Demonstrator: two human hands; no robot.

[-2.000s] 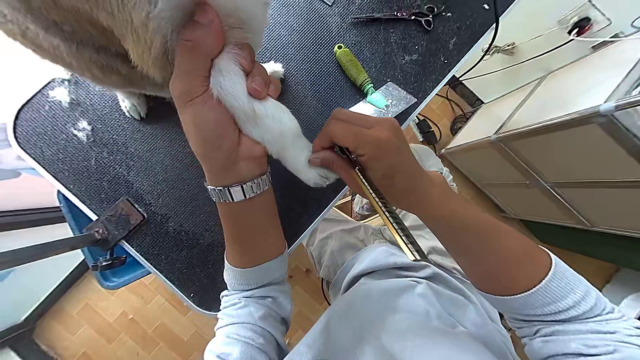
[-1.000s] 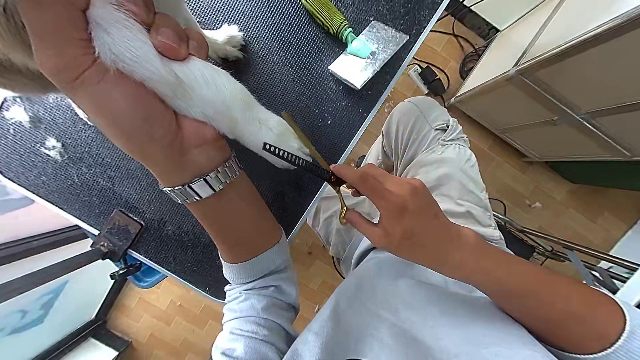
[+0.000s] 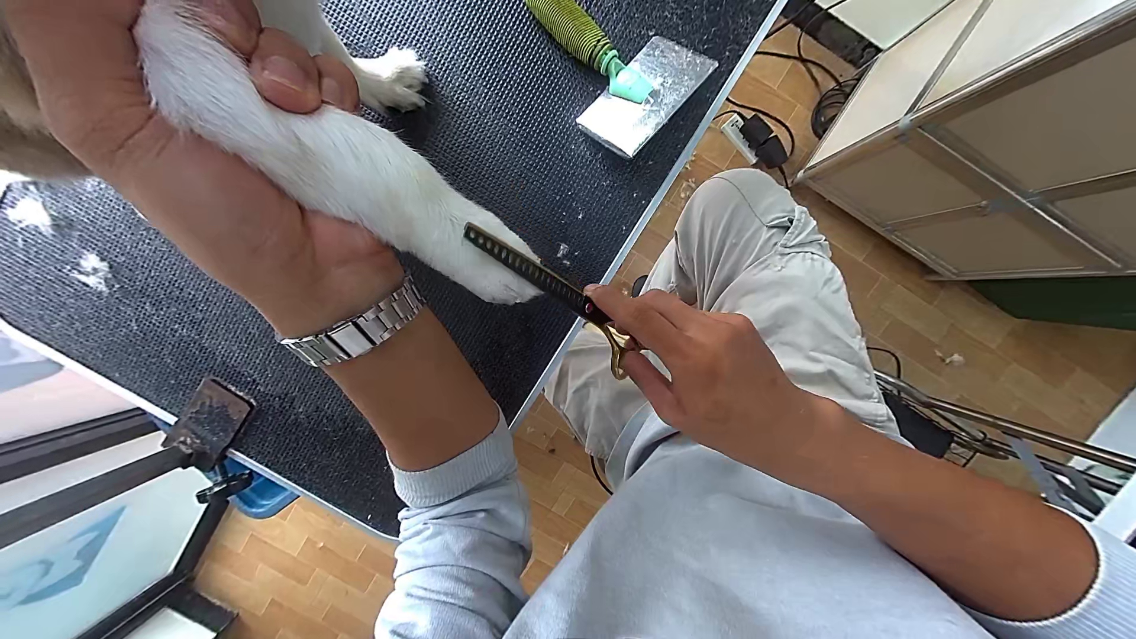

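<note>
My left hand (image 3: 222, 177), with a metal-band watch on the wrist, is wrapped around a dog's white front leg (image 3: 355, 169) over the grooming table (image 3: 497, 106). The leg stretches down and right, its paw (image 3: 501, 271) near the table edge. My right hand (image 3: 710, 355) holds thinning shears (image 3: 541, 280) with black toothed blades and gold handles. The blades lie together along the fur of the paw. Another white paw (image 3: 395, 80) rests on the black ribbed mat behind.
A slicker brush (image 3: 590, 49) with a green handle lies on the mat. Tufts of white fur (image 3: 91, 271) are scattered at left. A black metal clamp (image 3: 213, 422) grips the table's lower edge. A paneled cabinet (image 3: 985, 169) and cables (image 3: 781, 133) are at right.
My right hand has turned the shears out from beside its palm to the paw. The blades, apart one second ago, are now together. The view has moved closer to the leg.
</note>
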